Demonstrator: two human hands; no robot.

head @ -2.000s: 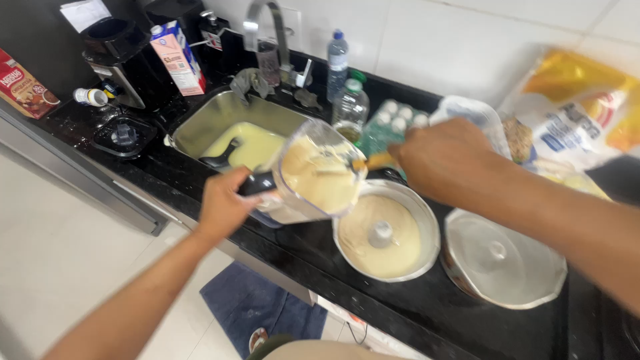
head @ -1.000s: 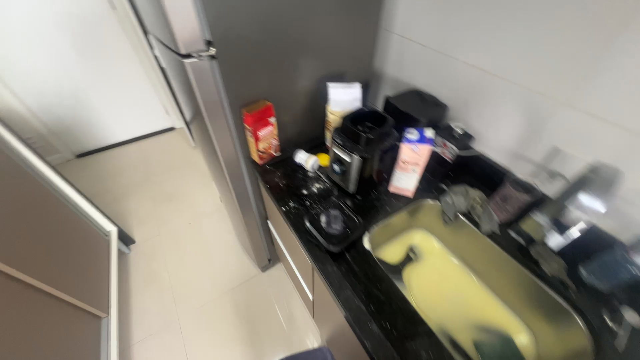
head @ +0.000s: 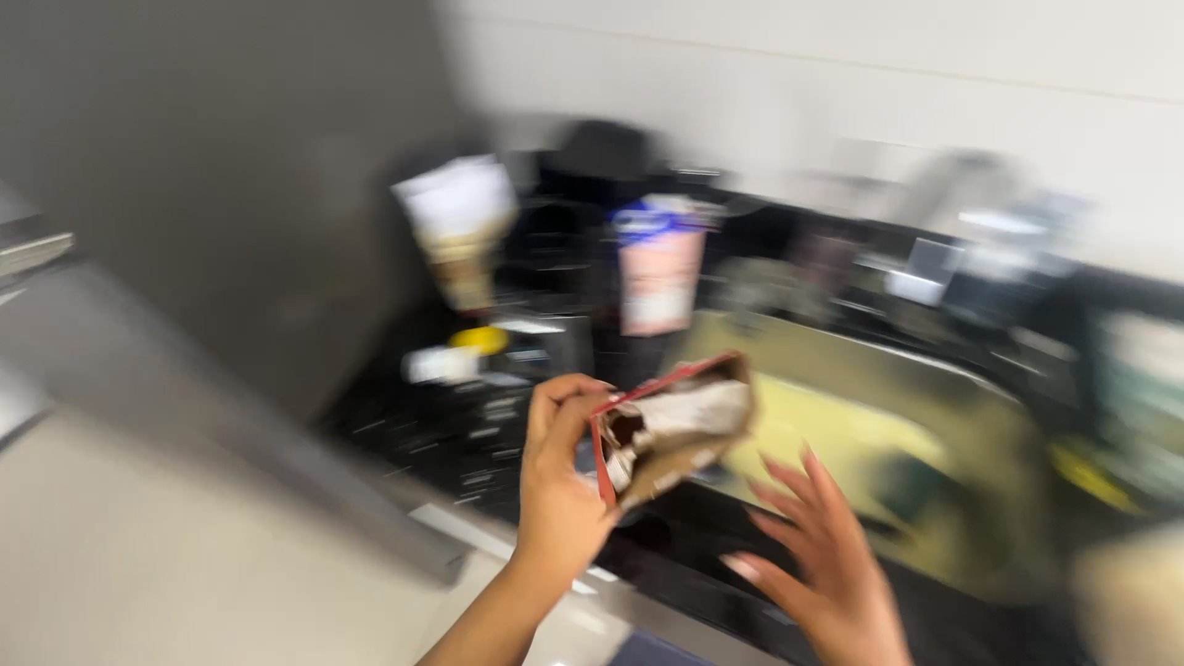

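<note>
My left hand [head: 566, 472] grips the side of a red cardboard box [head: 680, 425]. The box's top is open toward me and shows brown cardboard and whitish inner packaging; its contents are not clear. Just right of the box, my right hand [head: 819, 546] is in the air with fingers spread, holding nothing. Behind the box stands a pink and white carton [head: 660, 277] with a blue top. The view is blurred.
A steel sink [head: 980, 398] with yellowish liquid lies right of the box. A white bottle with a yellow cap [head: 444, 363] lies on the black counter, near a white-topped bag [head: 462, 208]. A dark grey refrigerator side [head: 231, 166] bounds the left.
The red box, standing at the counter's left end a second ago, is now in my left hand. The blender jug and utensil held two seconds ago are out of my hands. The view has swung.
</note>
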